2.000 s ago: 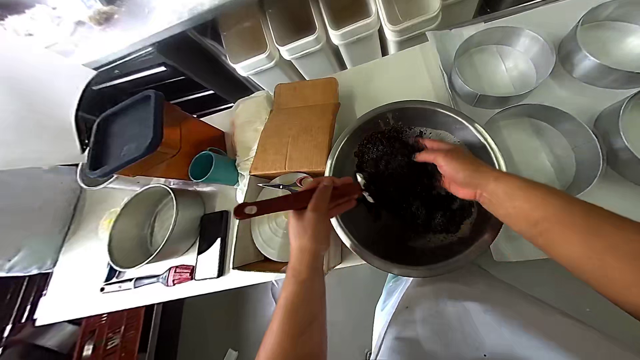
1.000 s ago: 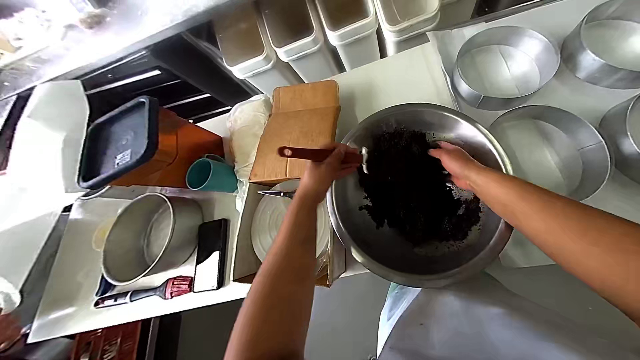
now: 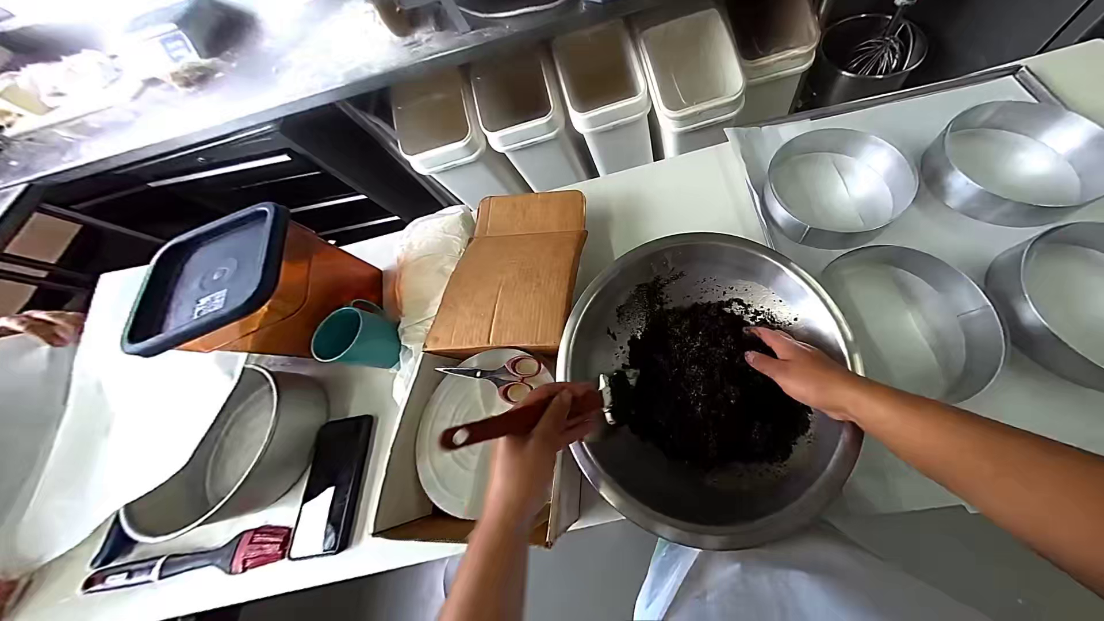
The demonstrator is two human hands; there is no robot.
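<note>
A stainless steel mixing bowl [image 3: 707, 509] holds a heap of dark, crumbly mixture [image 3: 707, 379]. My left hand [image 3: 548, 418] grips the reddish-brown handle of a spatula [image 3: 492, 427], whose head is partly covered by the dark crumbs at the bowl's left side. My right hand [image 3: 798, 371] is inside the bowl at the right, its fingertips touching the crumbs and nothing gripped. Scissors [image 3: 500, 375] lie on white round discs [image 3: 448, 448] in an open cardboard box [image 3: 509, 285], left of the bowl.
Metal cake rings [image 3: 914, 323] stand on a paper-lined tray at the right. On the left are a lidded orange container [image 3: 302, 285], a teal mug [image 3: 355, 335], a round cake pan [image 3: 259, 448], a phone [image 3: 332, 483] and a brush [image 3: 198, 556]. A person's hand [image 3: 43, 326] holds a white sheet [image 3: 129, 431] at far left.
My left hand and the spatula have moved down toward the bowl's lower left side. The white sheet at far left now covers part of the cake pan. My right hand remains in the bowl.
</note>
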